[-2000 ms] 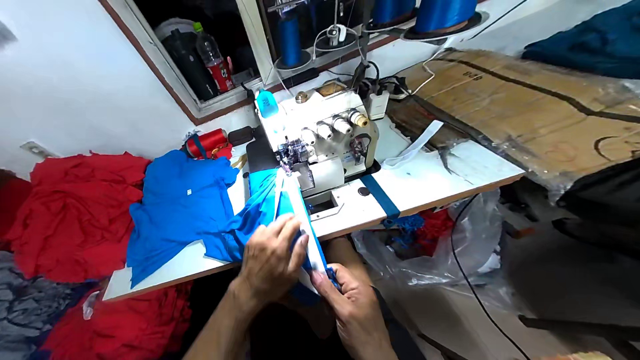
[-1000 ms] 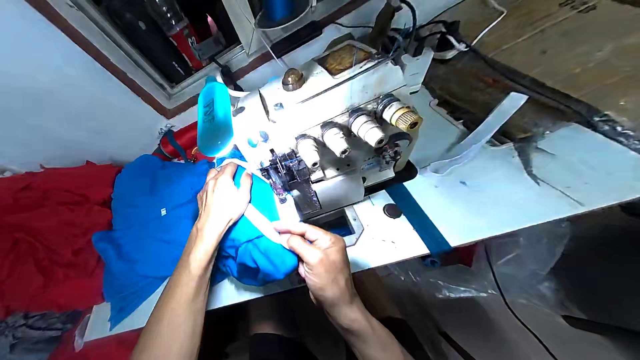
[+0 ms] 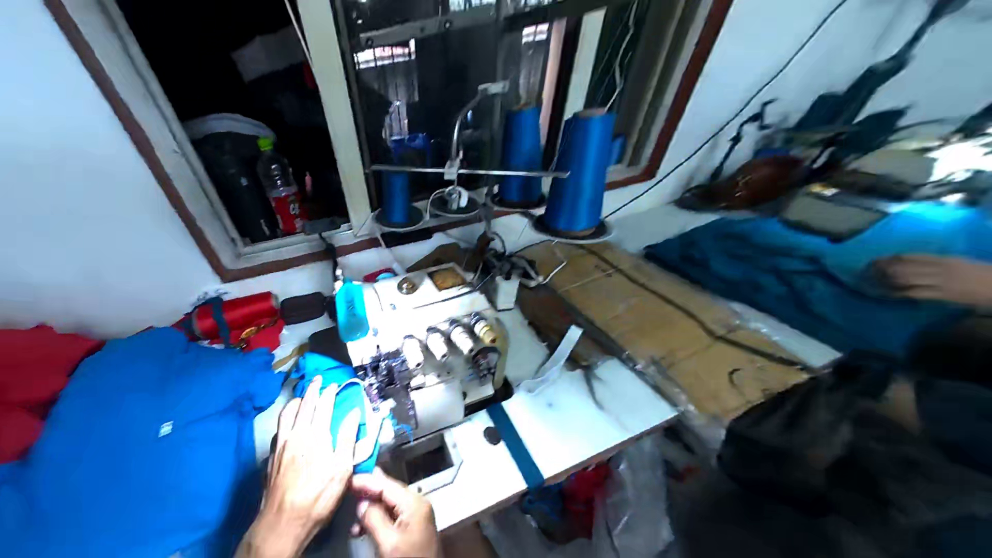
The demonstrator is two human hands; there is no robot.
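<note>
An overlock sewing machine (image 3: 434,341) stands on the white table, its needle and presser foot area just right of the blue fabric piece (image 3: 329,376). My left hand (image 3: 310,457) lies over that fabric, fingers extended and pressing on it. My right hand (image 3: 395,515) is at the fabric's lower end, fingers bent; a pale strip shows between the hands, and whether the fingers pinch it is hard to see. A heap of blue fabric (image 3: 147,434) with a small white label lies to the left. Blue thread cones (image 3: 580,174) stand behind the machine.
Red fabric (image 3: 39,380) lies at the far left, a red thread cone (image 3: 236,314) by the wall. A pale strip (image 3: 554,360) rests right of the machine. Brown cardboard (image 3: 659,325) covers the neighbouring surface. At the right, another person's hand (image 3: 930,277) is on dark blue fabric.
The view has swung up and right, bringing the other person's hand into sight. The blue fabric that was bunched under my hands a second ago now lies flatter beside the needle area.
</note>
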